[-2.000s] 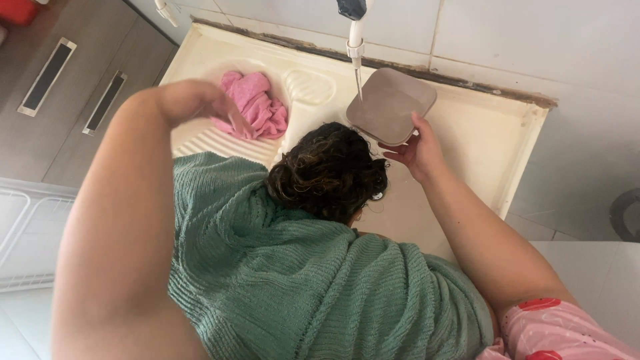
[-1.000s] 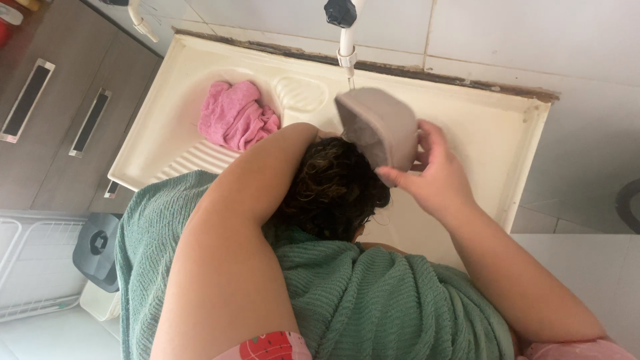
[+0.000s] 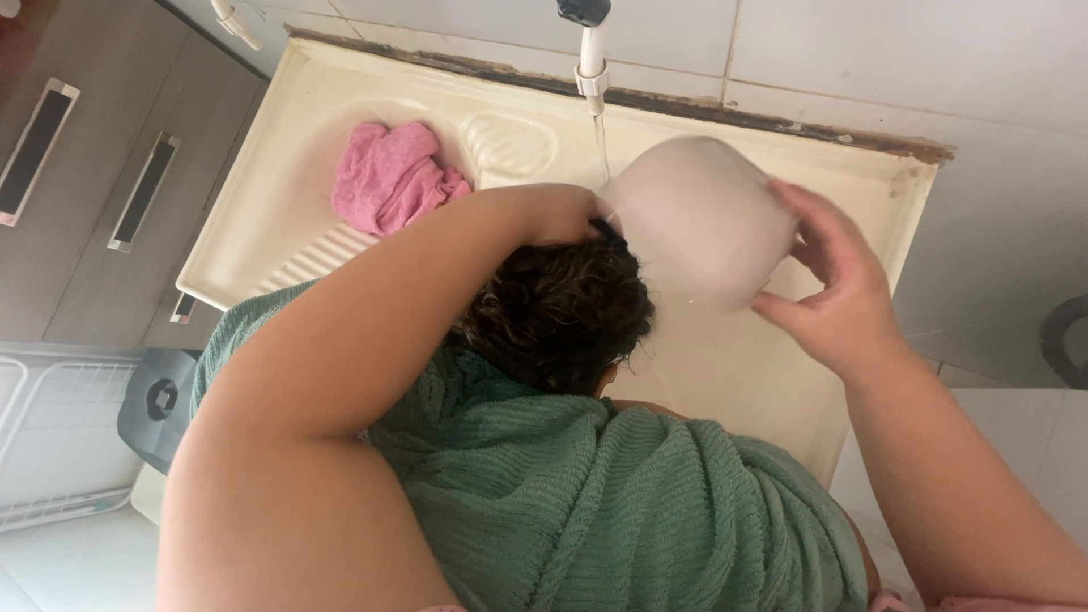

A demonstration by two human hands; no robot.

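Observation:
Another person's head with wet dark hair (image 3: 561, 314) is bent over a cream laundry sink (image 3: 722, 365); a green towel (image 3: 586, 493) covers that person's back. My left hand (image 3: 569, 212) rests on the top of the hair, its fingertips partly hidden. With its fingers and thumb, my right hand (image 3: 829, 280) grips the right side of a grey-beige plastic bowl (image 3: 701, 221). The bowl is tipped over beside the head, its underside towards the camera, so its inside is hidden. A thin stream of water runs from the white tap (image 3: 592, 76) behind the bowl.
A pink cloth (image 3: 395, 178) lies in the sink's left basin, above the ribbed washboard (image 3: 319, 255). Grey drawers (image 3: 102, 161) stand at the left, above a white wire rack (image 3: 68, 442). A tiled wall (image 3: 850, 68) runs behind the sink.
My left hand was raised away from the head two seconds ago and is now on the hair. The bowl was held upright under the tap and has been tipped over in my right hand.

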